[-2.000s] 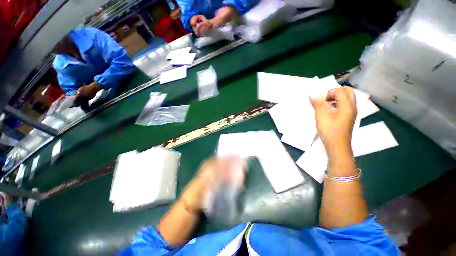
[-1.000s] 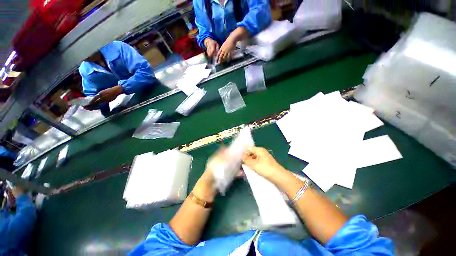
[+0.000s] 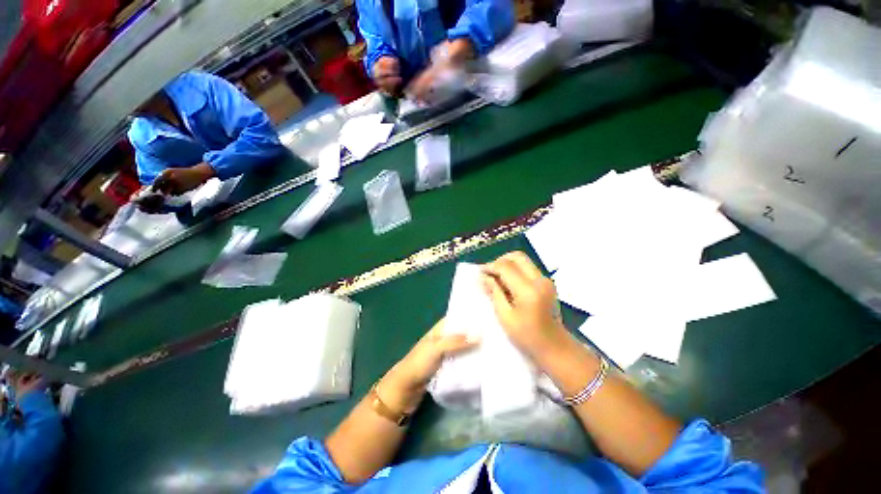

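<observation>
My left hand and my right hand are close together in front of me, both on a white card with a clear sleeve. My left hand grips its left side, and my right fingers are at its upper right edge. Another white strip hangs or lies below the hands; whether it is part of the held piece I cannot tell. A fanned pile of white cards lies at my right. A stack of whitish sleeves stands at my left.
A worn metal strip divides the bench from the green belt, which carries several loose sleeves. A large cloudy bag pack stands at far right. Two people in blue smocks work across the belt; another sleeve and hand show at far left.
The right hand first reached the card pile, then came back to the left hand. Since the last frame, card and sleeve came together between both hands. Belt pieces shifted left in view.
</observation>
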